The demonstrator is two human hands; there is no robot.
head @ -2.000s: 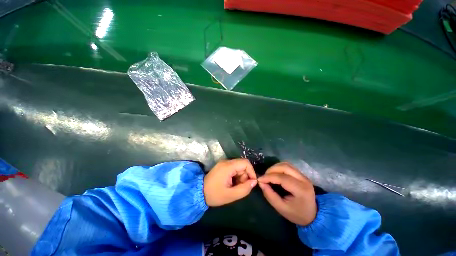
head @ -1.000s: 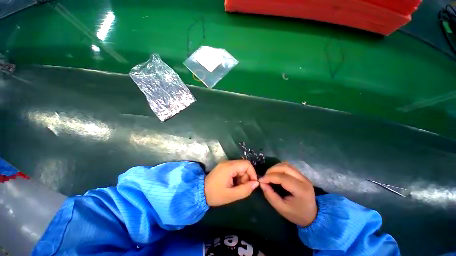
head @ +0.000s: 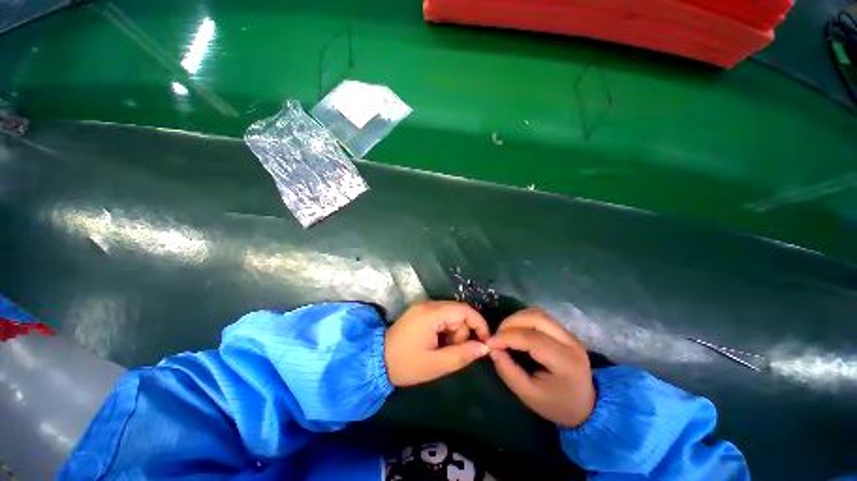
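My left hand (head: pixel 437 344) and my right hand (head: pixel 542 364) meet at the fingertips in front of me, thumbs and forefingers pinched together. Whatever is between the fingertips is too small or hidden to tell. A loose pile of tiny dark and silvery pieces (head: pixel 475 289) lies on the dark green mat (head: pixel 601 254) just beyond my fingers. Slim silvery tweezers or picks (head: pixel 726 353) lie to the right of my right hand. A clear bag of small silvery pieces (head: pixel 308 167) lies at the upper left, across the mat's far edge.
A small clear bag with a white label (head: pixel 362 115) lies on the bright green belt (head: pixel 677 141), against the parts bag. An orange-red foam block (head: pixel 611 26) stands at the back. Dark cables (head: pixel 843 47) show at the far right corner. A tiny pale bit (head: pixel 497 139) lies on the belt.
The white-labelled bag, the drawn outlines and the pale bit have moved left with the belt; the labelled bag now meets the parts bag. My hands have barely moved.
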